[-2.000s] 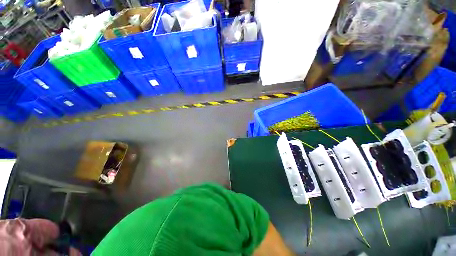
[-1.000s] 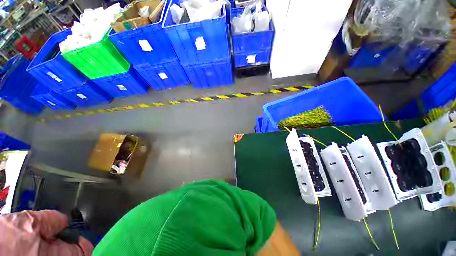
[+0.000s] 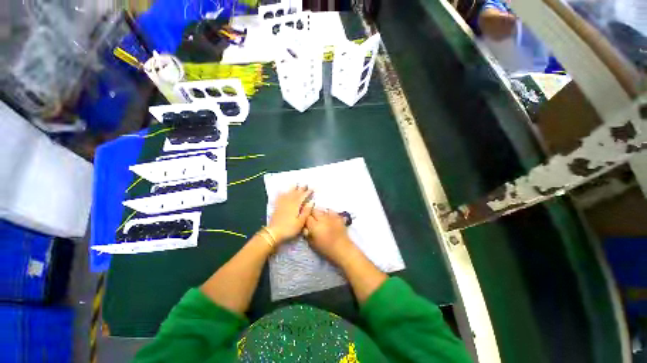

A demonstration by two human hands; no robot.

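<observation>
A roughly square silvery-white sheet (image 3: 372,237) lies flat on the green bench. My left hand (image 3: 289,215) and my right hand (image 3: 328,231) meet over its middle, fingers touching. A small dark thing (image 3: 345,218) shows beside my right hand's knuckles; whether it is held is unclear. The fingertips are small and blurred, so what lies between or under them is hidden. White panels with black inserts (image 3: 167,230) stand in a row at the bench's left, thin yellow-green wires sticking out from them.
Empty white panels (image 3: 301,79) stand at the far end, near a yellow-green wire heap (image 3: 245,73) and a white roll (image 3: 164,73). A blue bin (image 3: 106,202) adjoins the left edge. A conveyor (image 3: 465,85) with a chipped metal frame (image 3: 539,170) is at right; another person's hand (image 3: 496,23) shows beyond.
The view has swung from the floor, stacked bins and bench edge to the bench and conveyor. Both my hands and the sheet are now in view; before, neither hand showed.
</observation>
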